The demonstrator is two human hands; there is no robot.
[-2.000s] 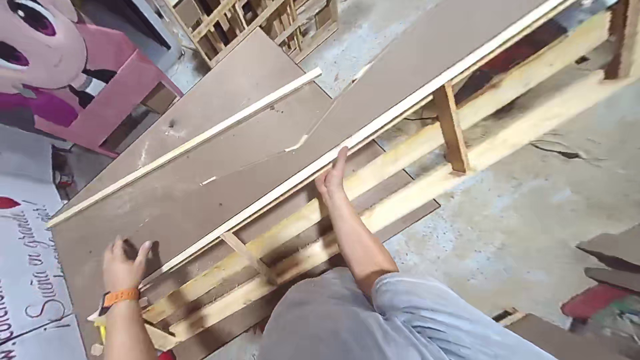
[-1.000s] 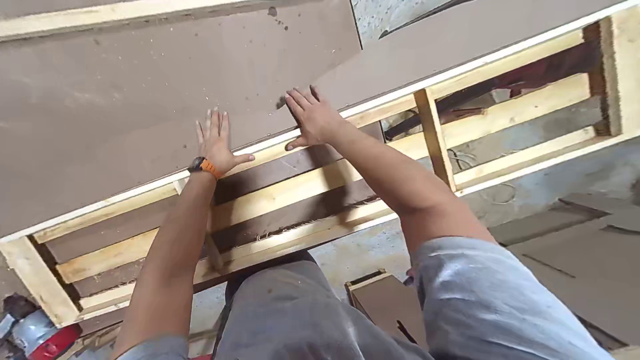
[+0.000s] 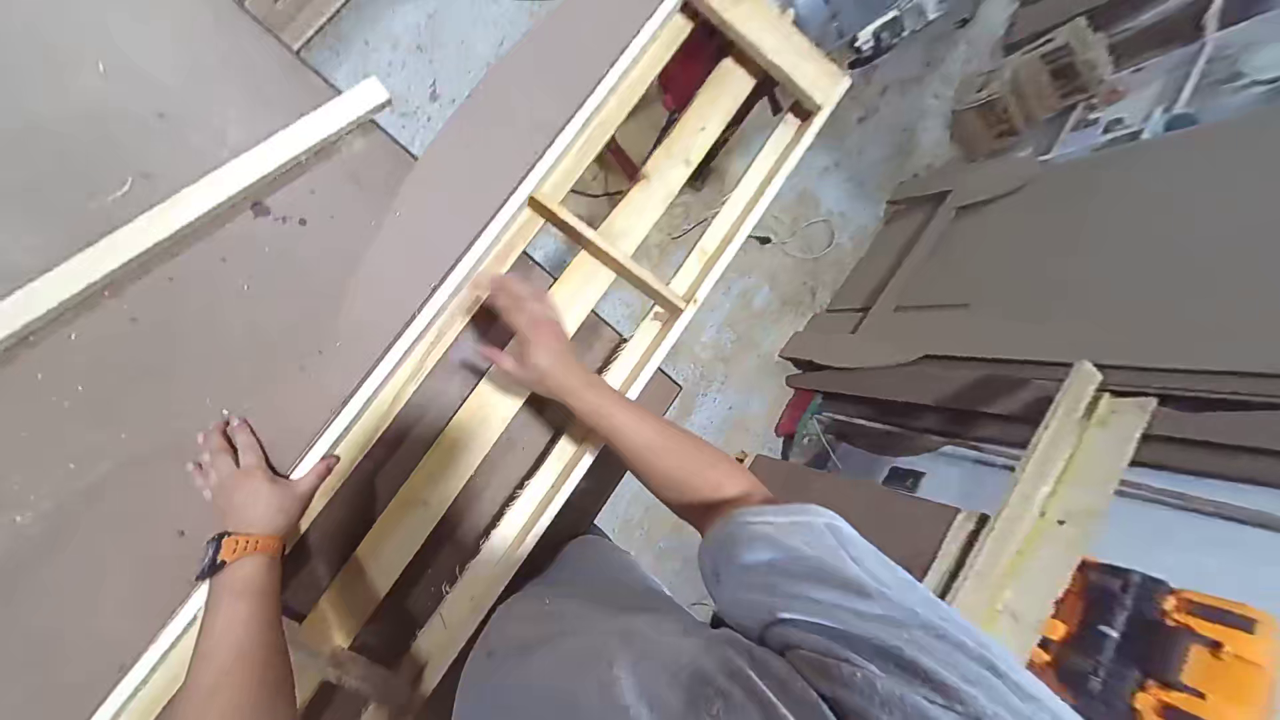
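A long wooden frame of pale slats and crosspieces runs diagonally before my body, with a brown board along its far side. My left hand, an orange-strapped watch on its wrist, lies with fingers spread on the brown panel surface, its thumb across the frame's pale edge. Blurred by motion, my right hand is over the frame's opening near its far rail, fingers apart, holding nothing. A loose wooden strip lies on the brown panel at the left.
Brown cut boards are stacked at the right. Below them stand pale wooden pieces and an orange and black case. A thin cable lies on the concrete floor beyond the frame.
My right hand has come off the board's edge and is now over the frame's opening. My left hand remains at the edge, fingers spread. The view has turned considerably.
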